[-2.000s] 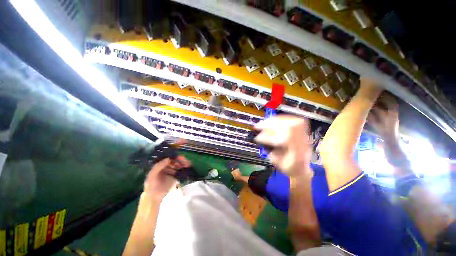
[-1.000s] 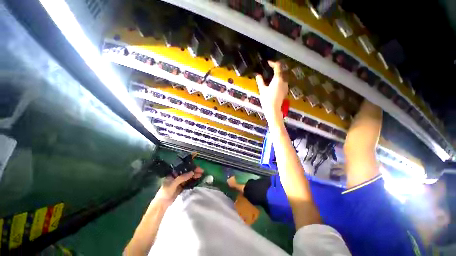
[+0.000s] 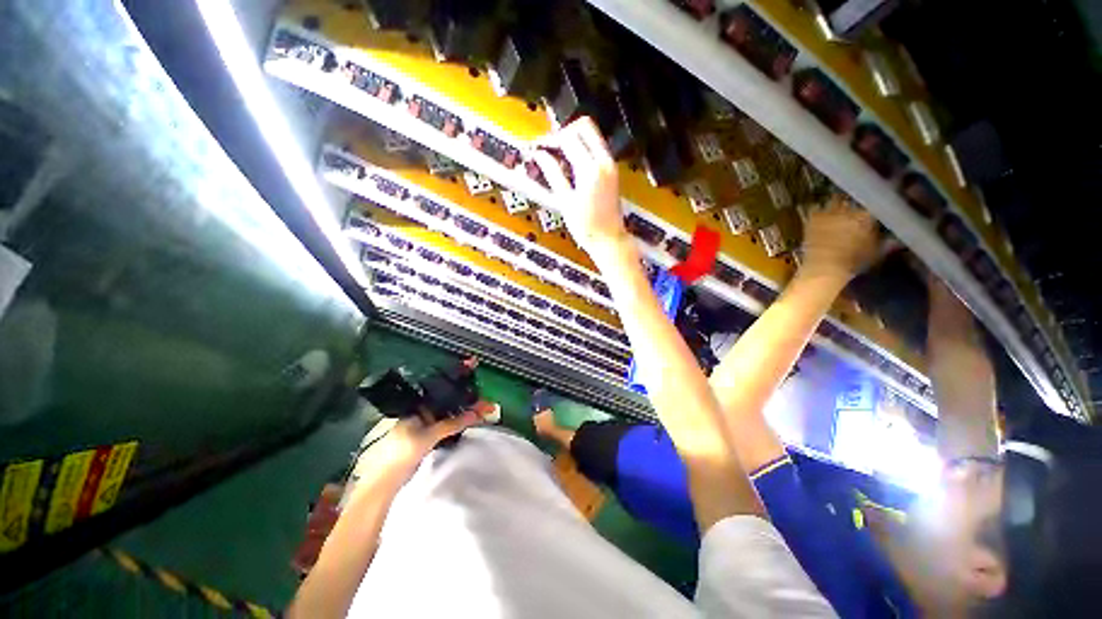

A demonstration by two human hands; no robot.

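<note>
My left hand point(image 3: 417, 441) is low in front of my body, closed around a bunch of black power adapters point(image 3: 423, 389) with thin cords. My right hand point(image 3: 589, 187) is raised at the rack, its fingers at the white shelf edge point(image 3: 453, 143) beside standing black adapters point(image 3: 574, 91). Whether its fingers grip anything cannot be told. The adapters stand on the yellow-orange socket board point(image 3: 417, 75). Pale square sockets point(image 3: 737, 175) show further right on the same tier.
A co-worker in a blue shirt point(image 3: 653, 472) reaches into the rack from the right, close to my right arm. A red marker tag point(image 3: 697, 254) hangs at the shelf edge above a blue tray point(image 3: 662, 296). A dark rack door point(image 3: 157, 327) and tube light point(image 3: 272, 145) are left.
My right hand has risen from beside the co-worker to the shelf, then moved left along it. My left hand still holds the bunch low. The co-worker's arm has shifted.
</note>
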